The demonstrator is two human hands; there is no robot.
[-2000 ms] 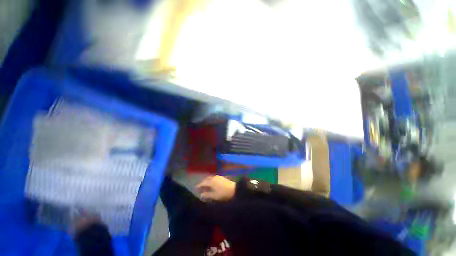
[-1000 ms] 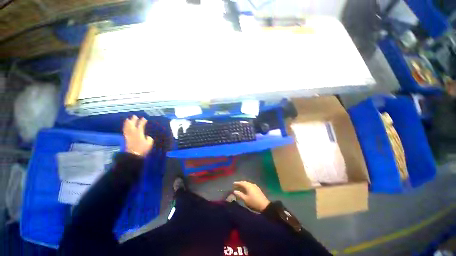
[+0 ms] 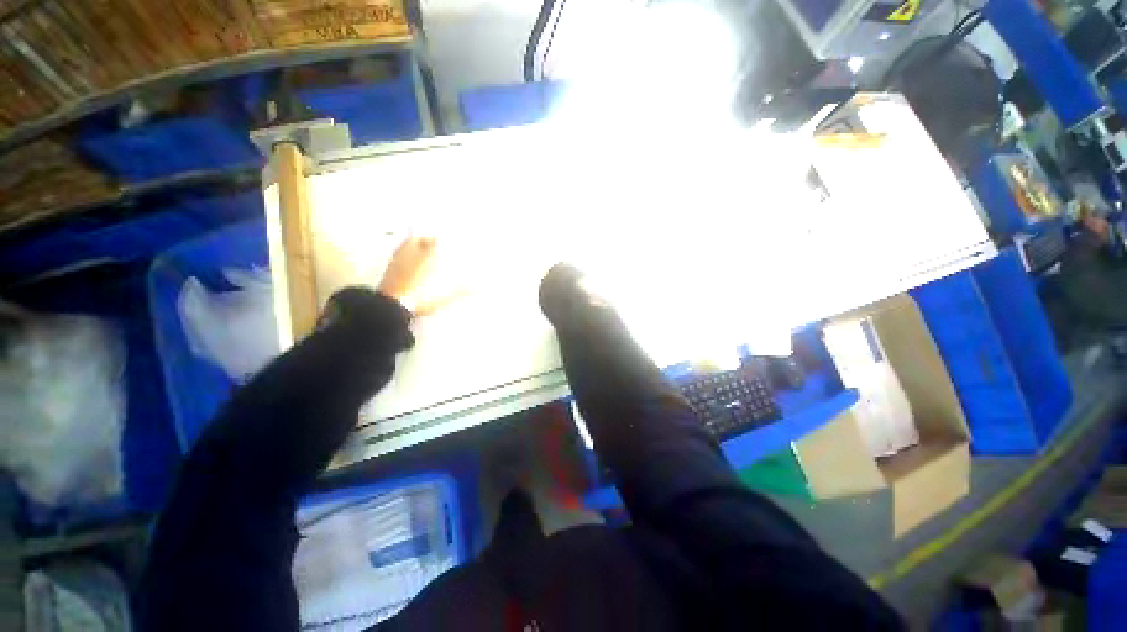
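My left hand [image 3: 410,270] is over the left part of the brightly lit white bench [image 3: 494,222], washed out by glare. Whether it holds anything cannot be made out. My right sleeve reaches onto the bench middle; my right hand [image 3: 578,286] is almost lost in the glare, so its fingers cannot be seen. A blue tote [image 3: 460,500] below the bench's front edge holds white printed packets or sheets [image 3: 371,556]. An open cardboard carton [image 3: 933,383] with white contents [image 3: 875,389] stands to the right.
A black keyboard [image 3: 729,401] lies on a blue tray under the bench edge, with a mouse [image 3: 784,370] beside it. A blue bin [image 3: 995,358] stands beyond the carton. White film [image 3: 232,324] lies in a bin at the bench's left end. Wooden shelving is upper left.
Both hands have moved up and forward onto the bench, the left from above the blue tote and the right from in front of my body. The view has shifted, putting the tote lower.
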